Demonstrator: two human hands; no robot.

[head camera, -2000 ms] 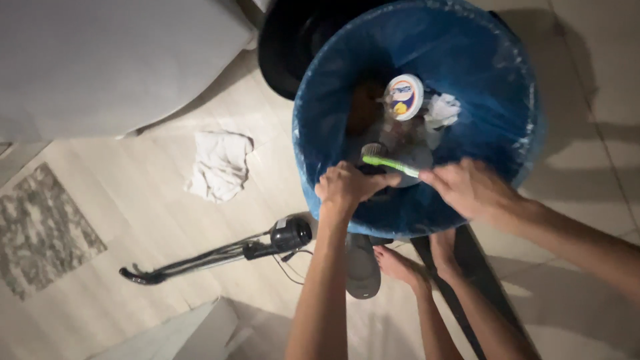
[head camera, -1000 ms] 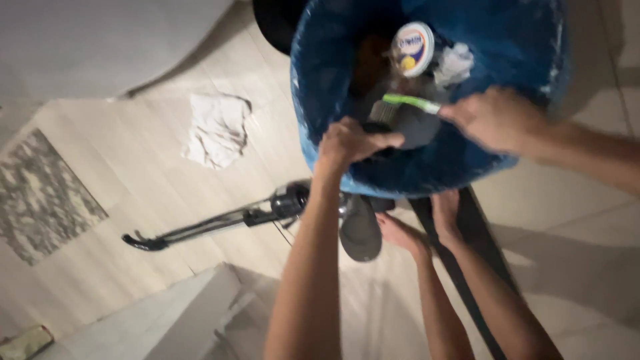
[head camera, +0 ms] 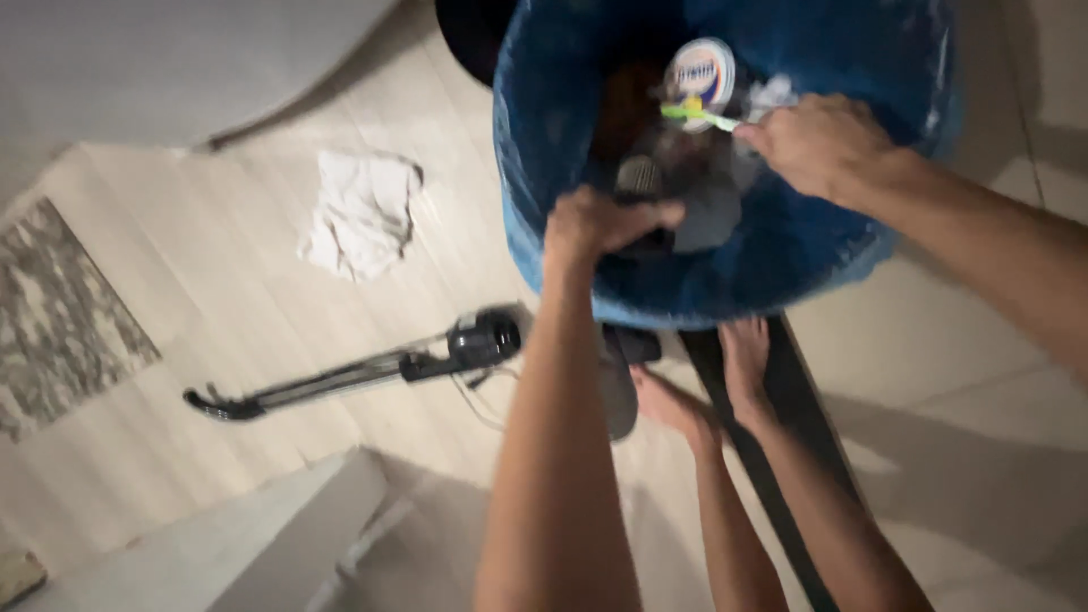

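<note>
A trash bin with a blue plastic liner fills the upper middle. My right hand grips a green and white toothbrush over the bin, its head in front of a round white tub lid. My left hand, over the near left part of the bin, is closed around a dark object with a ribbed, pale grey end; blur hides what it is. Crumpled white tissue and other refuse lie in the bin below my hands.
A white cloth lies on the floor at the left. A black stick vacuum cleaner lies beside the bin, near my bare feet. A patterned mat is at the far left, and a dark strip crosses the floor.
The toothbrush in my right hand has moved up and away from the object in my left hand, where its head was earlier. The ribbed end of that object now shows more plainly.
</note>
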